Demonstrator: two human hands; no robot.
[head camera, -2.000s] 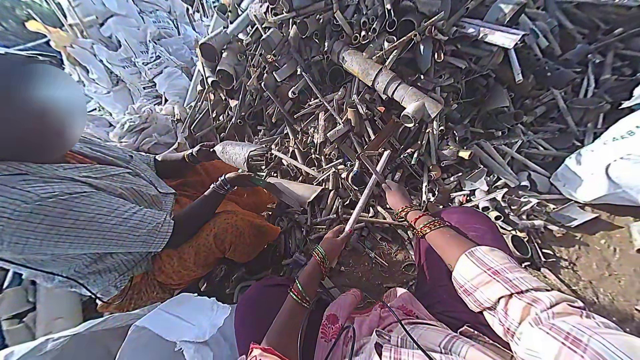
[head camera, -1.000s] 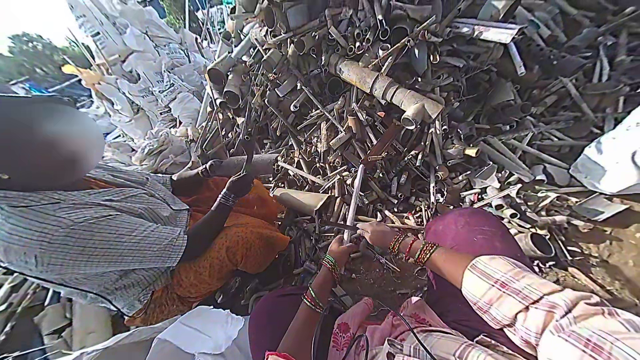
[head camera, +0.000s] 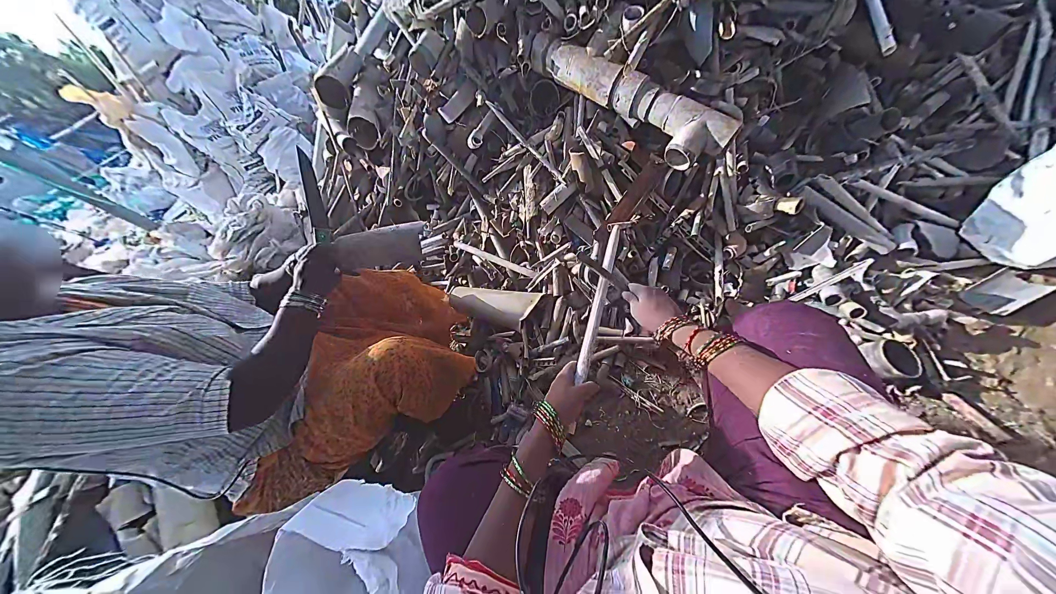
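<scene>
My left hand (head camera: 571, 394) grips the lower end of a long, thin, whitish pipe (head camera: 597, 309), which slants up and away over the scrap pile. Just right of the pipe, my right hand (head camera: 650, 307) is closed on a dark blade-like tool (head camera: 604, 271), whose end lies against or across the pipe; its handle is hidden by my fingers. A broken piece of wide pipe (head camera: 497, 305) lies left of the pipe I hold.
At left a co-worker's hand (head camera: 315, 271) holds a knife (head camera: 312, 194) by a grey pipe (head camera: 379, 246). A pipe with a tee fitting (head camera: 652, 103) lies on the heap. White sacks (head camera: 190, 91) stand behind at left; another white sack (head camera: 1019, 214) is at right.
My right hand and the dark tool have moved up along the pipe, away from my left hand. The co-worker's knife now points upward beside the grey pipe.
</scene>
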